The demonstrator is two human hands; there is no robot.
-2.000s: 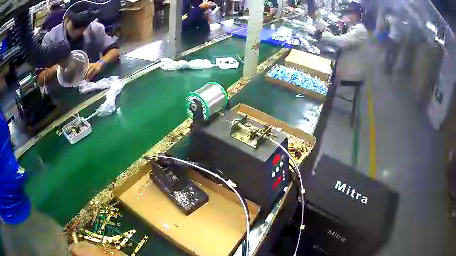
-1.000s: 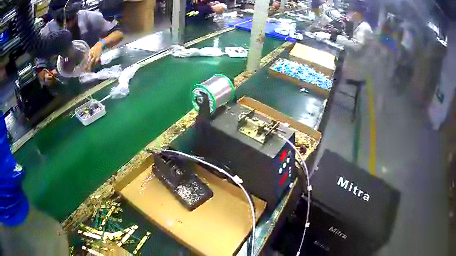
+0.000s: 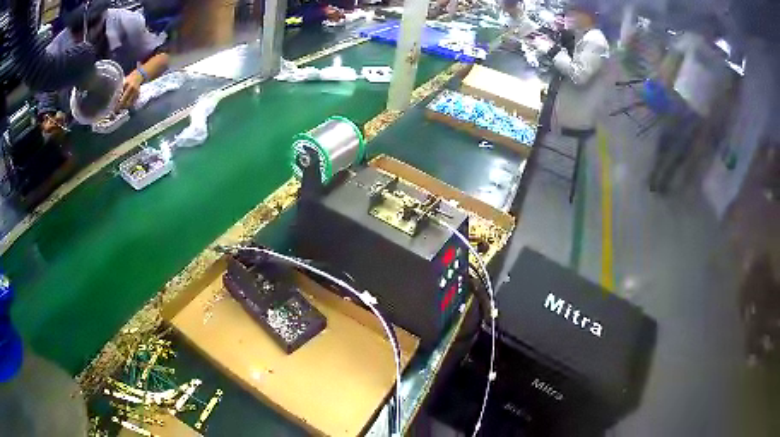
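Neither of my hands shows. Nearest in front of me is a shallow cardboard tray (image 3: pixel 351 405) holding a speckled black block (image 3: pixel 274 307). Brass contact strips (image 3: pixel 171 393) with green wires lie in a loose pile at the lower left. The black solder feeder (image 3: pixel 385 256) with a red display stands behind the tray. Its solder wire reel (image 3: pixel 329 149) has green flanges. A white feeder tube (image 3: pixel 368 299) curves down over the tray.
A green conveyor belt (image 3: pixel 231 179) carries a white housing (image 3: pixel 145 168) with a bagged cord (image 3: pixel 197 121). A person (image 3: pixel 103 43) works across it. Black "Mitra" boxes (image 3: pixel 573 333) stand at the right. A box of blue parts (image 3: pixel 483 117) lies farther along the bench.
The view has swung slightly, so the bench things sit farther left. The white housing on the belt has moved away from me. The blue-wrapped thing at the left edge shows less.
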